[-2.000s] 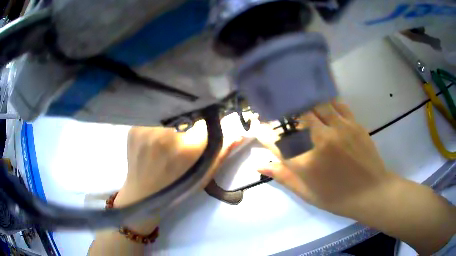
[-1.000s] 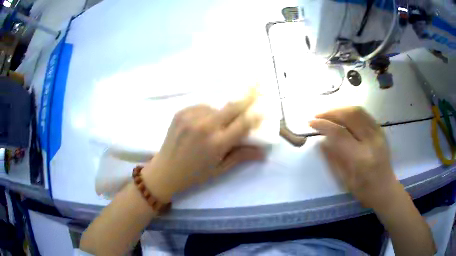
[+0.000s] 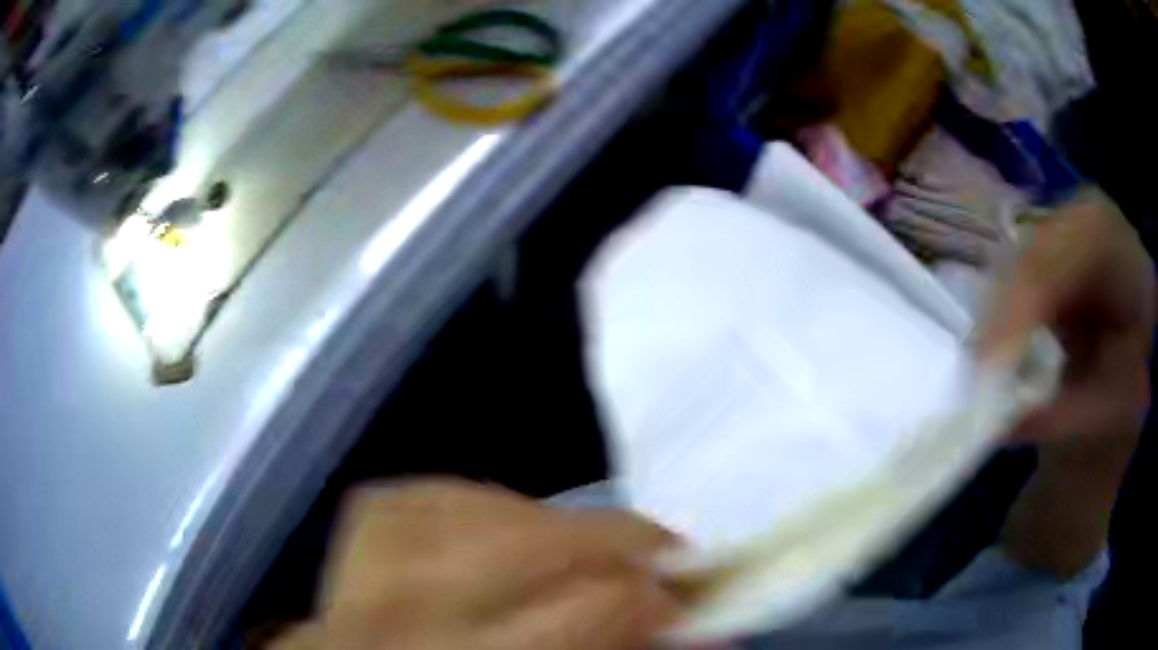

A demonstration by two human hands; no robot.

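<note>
A white fabric piece (image 3: 775, 356) with a pale yellow strip along its near edge is held in the air over the lap, right of the table. My left hand (image 3: 495, 571), blurred at the bottom, pinches its near left corner. My right hand (image 3: 1079, 324), blurred at the right, grips its right end. A folded white flap stands up behind the piece. The fingertips are partly hidden by the fabric and blur.
The sewing machine (image 3: 95, 140) is at the upper left, its needle area glaring. Scissors with green and yellow handles (image 3: 489, 95) lie near the table edge (image 3: 381, 273). Mustard-yellow cloth (image 3: 883, 76), a pink item (image 3: 838, 165) and other fabrics are at the upper right.
The view has turned right, away from the machine bed. Both hands have left the tabletop and now hold the white piece in the air between them.
</note>
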